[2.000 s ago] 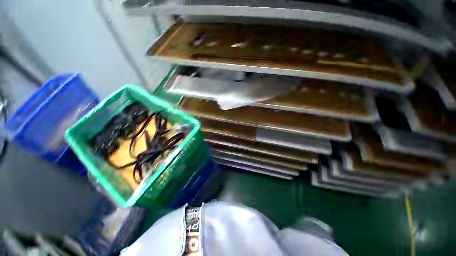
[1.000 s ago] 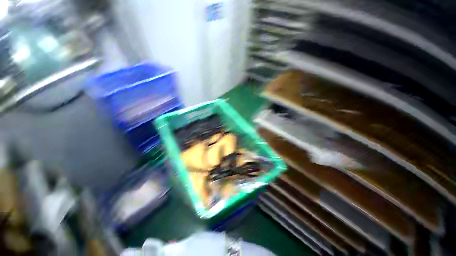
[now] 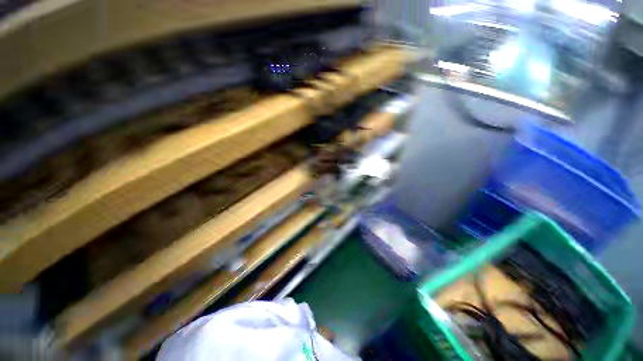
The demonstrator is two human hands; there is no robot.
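Observation:
No hand is in view; only the wearer's white clothing shows at the bottom edge. The frame is blurred. The green crate (image 3: pixel 441 308) stands at the lower right, cut off by the bottom edge. Inside it, black units (image 3: pixel 552 282) lie in a row along the far right side, and black cables (image 3: pixel 493 328) spread over a tan cardboard sheet (image 3: pixel 518 300). On the left, a rack shelf (image 3: pixel 176 158) with a thick tan front edge runs up to the right. Near its far end, a black unit (image 3: pixel 279 77) shows small blue-white lights, with cables hanging over the edge.
Blue crates (image 3: pixel 564 169) stand by the wall behind the green crate. A dark low basket (image 3: pixel 395 240) with whitish lining is on the green floor (image 3: pixel 345 275) between rack and crate. More shelf levels (image 3: pixel 211 243) lie below. A window (image 3: pixel 507 60) is at the back.
The view has swung left: the slotted shelving on the right has gone out, the tan-edged rack has come in on the left, and the green crate now sits at the lower right.

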